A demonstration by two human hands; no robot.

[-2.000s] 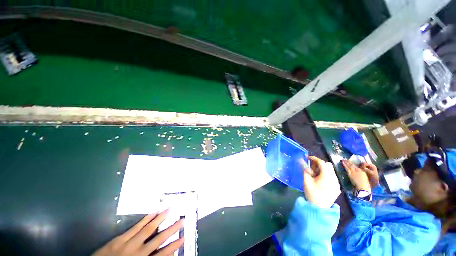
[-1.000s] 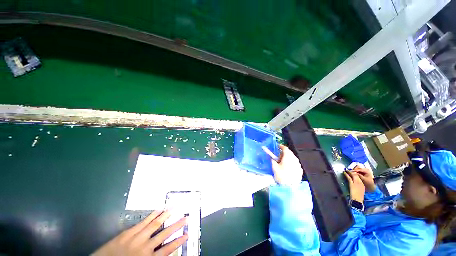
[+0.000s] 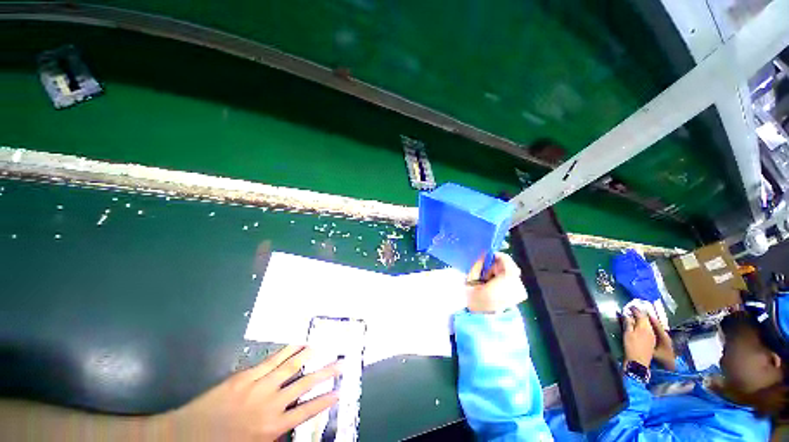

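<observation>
A blue plastic bin (image 3: pixel 463 226) is held up by my right hand (image 3: pixel 496 285), which grips its near edge. The bin is at the pale edge strip, with some pale bits visible inside. My left hand (image 3: pixel 259 399) lies with spread fingers on a white phone housing with a dark border (image 3: pixel 348 332). The housing lies partly on white sheets (image 3: pixel 298 289) at the bottom centre. Tiny pale bits (image 3: pixel 387 252) are scattered on the green bench left of the bin. No tweezers can be made out.
A long black tray (image 3: pixel 567 319) lies right of my right arm. Phone units (image 3: pixel 418 164) lie on the green belt beyond the edge strip (image 3: pixel 208 186). A pale metal post (image 3: pixel 623 129) rises behind the bin. A worker in blue (image 3: pixel 683 410), another blue bin (image 3: pixel 636 274) and a cardboard box (image 3: pixel 708 276) are at right.
My right hand has brought the blue bin to the edge strip and turned it. The black tray shows more fully. My left hand stays on the housing. The view has shifted slightly.
</observation>
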